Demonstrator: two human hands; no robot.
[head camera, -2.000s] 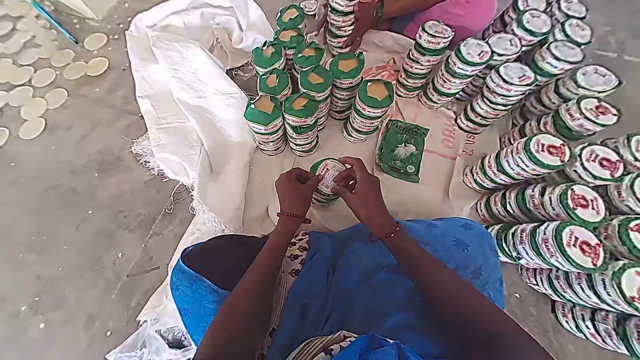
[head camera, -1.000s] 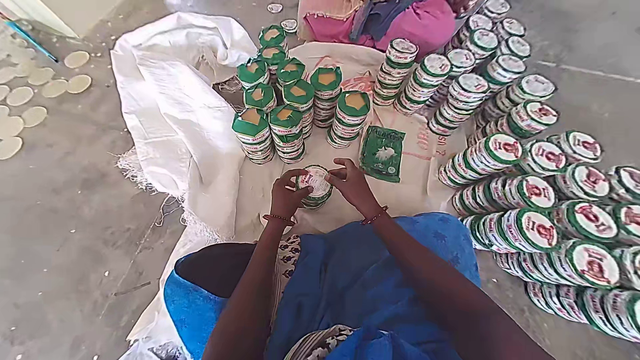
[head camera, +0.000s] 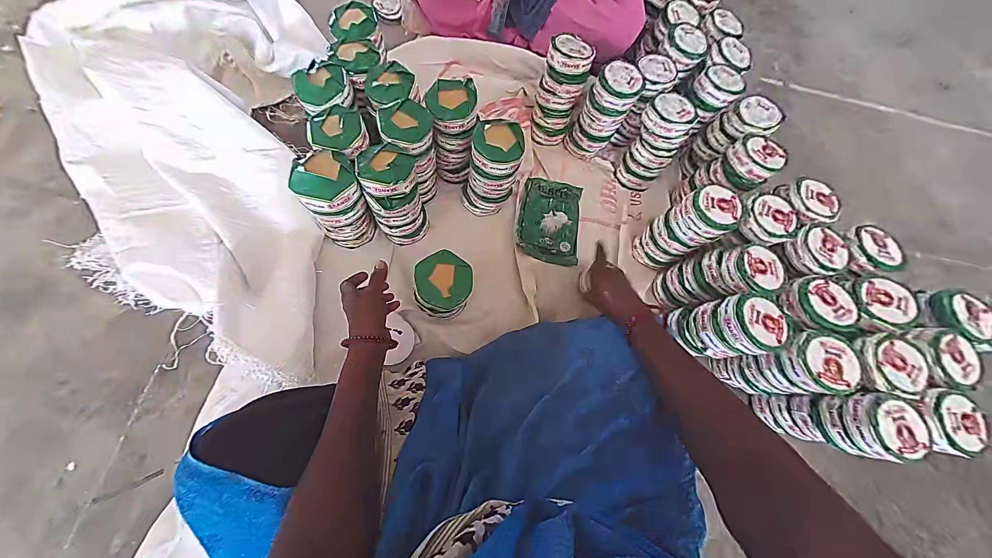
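A short round stack in green wrapping (head camera: 443, 280), with a tan patch on its top, stands on the pale cloth between my hands. To its left my left hand (head camera: 370, 301) is raised, fingers apart and holding nothing. A white paper disc (head camera: 401, 341) lies partly behind that wrist. My right hand (head camera: 608, 285) is low over the cloth at the right, its index finger pointing forward; a small pale edge shows beside it, and whether it grips this cannot be told. Just beyond lies a green printed packet (head camera: 549, 220), touching neither hand.
Several upright green-topped stacks (head camera: 496, 167) stand ahead on the left. Many stacks with white printed tops (head camera: 763, 322) stand or lean along the right. Crumpled white sacking (head camera: 155, 155) is at the left. Another person's pink clothing (head camera: 593, 23) shows at the top.
Both hands were together on a white label atop the short stack; now they are apart, one at each side. The top of that stack now shows green wrapping with a tan patch.
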